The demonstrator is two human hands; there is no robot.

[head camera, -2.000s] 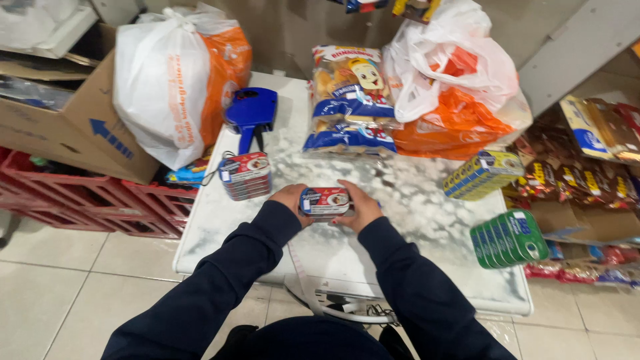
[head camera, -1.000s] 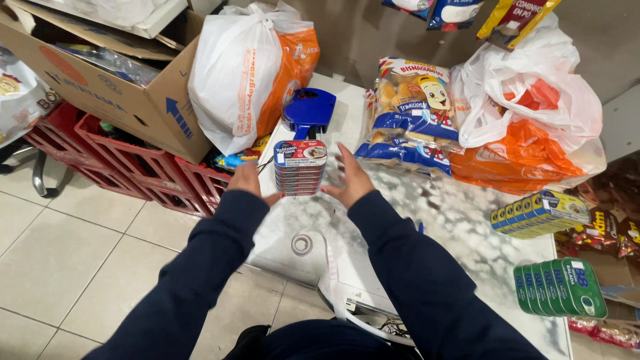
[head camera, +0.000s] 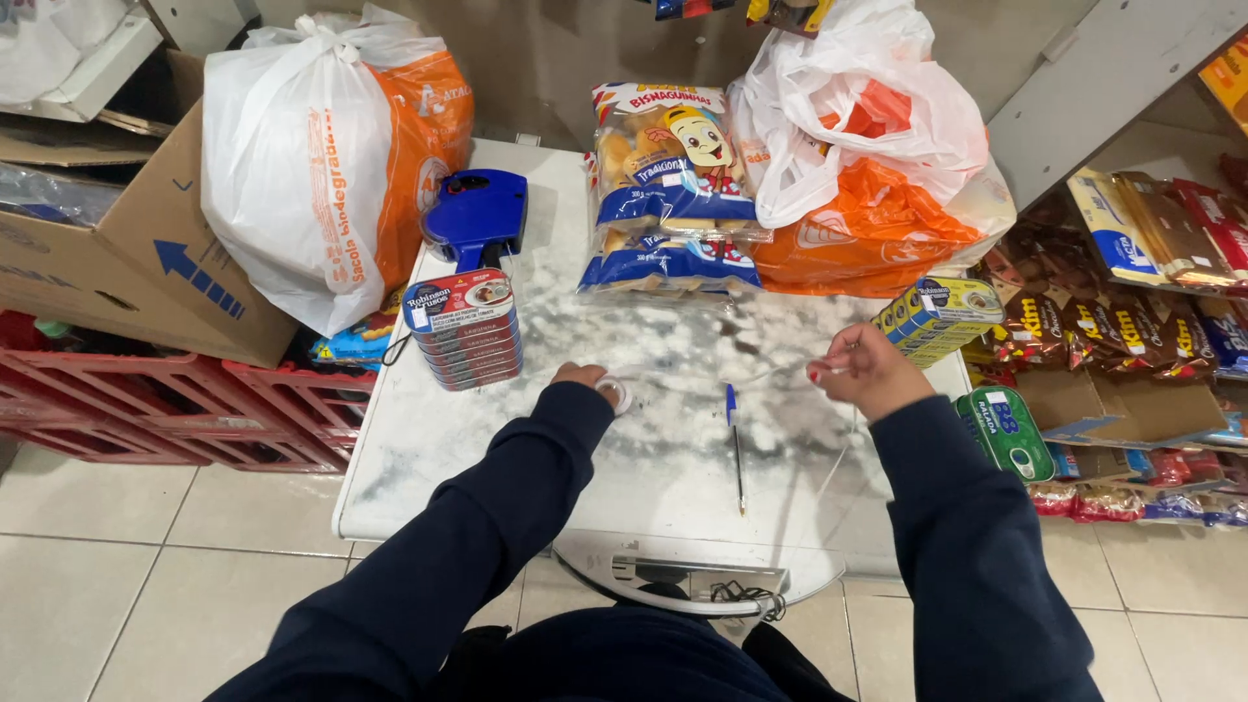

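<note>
My left hand (head camera: 583,376) is closed around a small white roll of tape or labels (head camera: 616,392) above the marbled tabletop. From it a thin pale strip runs right to my right hand (head camera: 868,370), whose thumb and finger pinch the strip. A blue-capped pen (head camera: 737,450) lies between my hands. A stack of red sardine tins (head camera: 466,333) stands to the left, just in front of a blue price labelling gun (head camera: 478,216). Yellow tins (head camera: 936,320) are stacked beyond my right hand, and green tins (head camera: 1006,434) stand beside my right sleeve, which partly hides them.
Packets of bread rolls (head camera: 671,190) lie at the back, between two filled plastic bags (head camera: 292,175) (head camera: 868,166). A cardboard box (head camera: 136,244) sits over red crates (head camera: 185,400) on the left. Shelves with chocolate packets (head camera: 1102,317) stand on the right. A cable hangs at the table's front edge.
My hands have left the red tins and moved apart. The small roll, seen lying on the table a second ago, is now in my left hand, with its strip drawn toward my right.
</note>
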